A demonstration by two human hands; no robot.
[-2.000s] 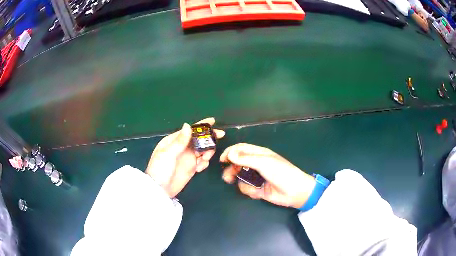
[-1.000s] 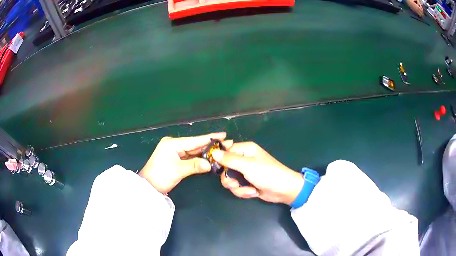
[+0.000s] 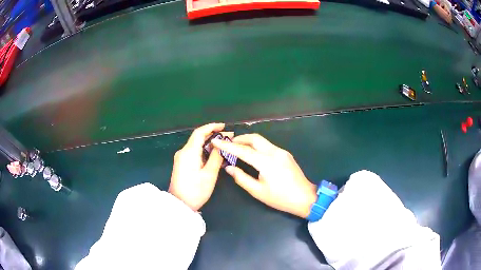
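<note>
A small dark-rimmed watch case (image 3: 211, 145) is between my hands, just below the mat's seam. A dark piece with a pale striped patch (image 3: 229, 154) shows on its right side. My left hand (image 3: 194, 171) grips the unit from the left, with its thumb and fingers around it. My right hand (image 3: 274, 171) holds the striped side, with its fingers over the top. My fingers hide much of the unit, so I cannot tell whether the two parts are joined.
An orange-red tray (image 3: 253, 7) lies at the far side. Clear round pieces (image 3: 45, 170) stand at left. A watch case (image 3: 407, 92), flex parts (image 3: 425, 82), red pieces (image 3: 467, 124) and a thin tool (image 3: 445, 153) lie at right. A white scrap (image 3: 123, 151) lies on the green mat (image 3: 174, 79).
Two seconds ago my hands were apart, each with a part. They have come together, and the gold-yellow inside of the case no longer shows. A striped face now shows.
</note>
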